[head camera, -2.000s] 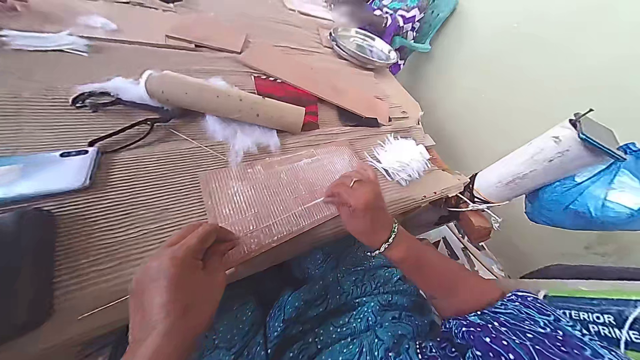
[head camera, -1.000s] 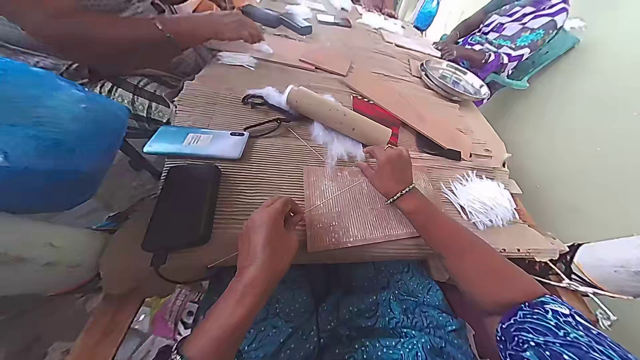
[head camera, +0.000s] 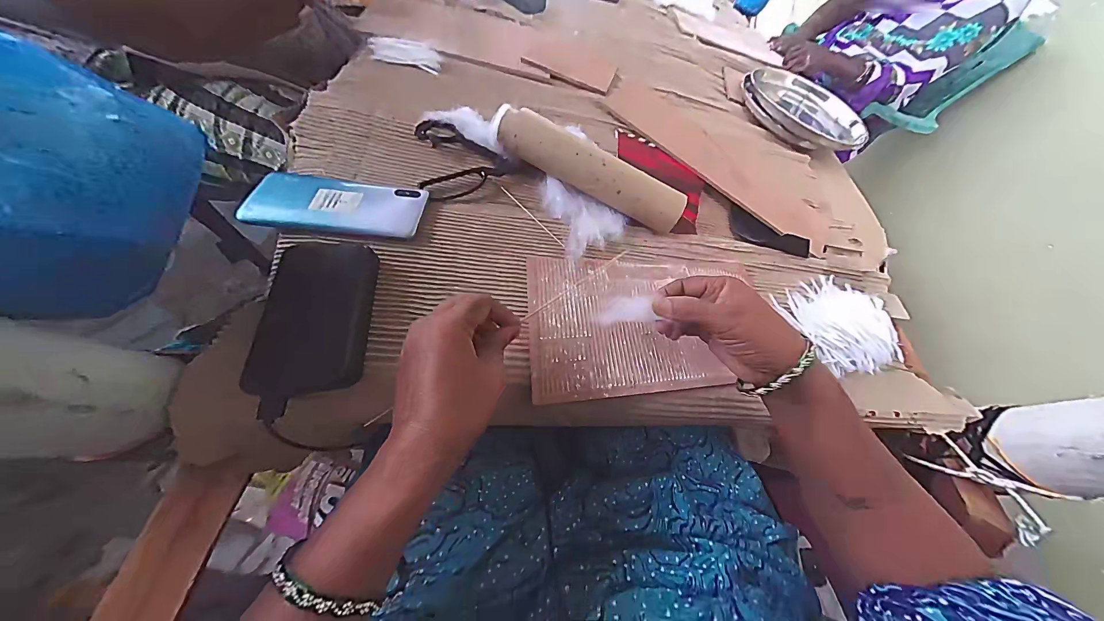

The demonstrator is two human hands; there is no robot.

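Note:
My left hand (head camera: 457,362) pinches a thin stick (head camera: 573,285), which slants up over a ridged, brownish translucent sheet (head camera: 630,362) at the table's near edge. Between the thumb and fingers of my right hand (head camera: 724,323) is a small tuft of white cotton fibre (head camera: 625,310), held above the same sheet. To the right of that hand lies a pile of white cotton wicks (head camera: 845,328). Beyond the sheet, a cardboard tube (head camera: 604,168) rests with loose cotton (head camera: 582,216) beside it. Another thin stick (head camera: 530,214) lies near the loose cotton.
Corrugated cardboard (head camera: 448,259) covers the table. On the left are a phone (head camera: 332,205), a black case (head camera: 310,319) with a cable, and eyeglasses (head camera: 457,177). Cardboard pieces (head camera: 707,159) and metal plates (head camera: 806,108) lie farther back. Another person's hands (head camera: 802,56) are at the far right.
White cotton fibre now shows in my right hand, which has moved back from beside the tube to above the sheet. The stick remains in my left hand. The view has shifted.

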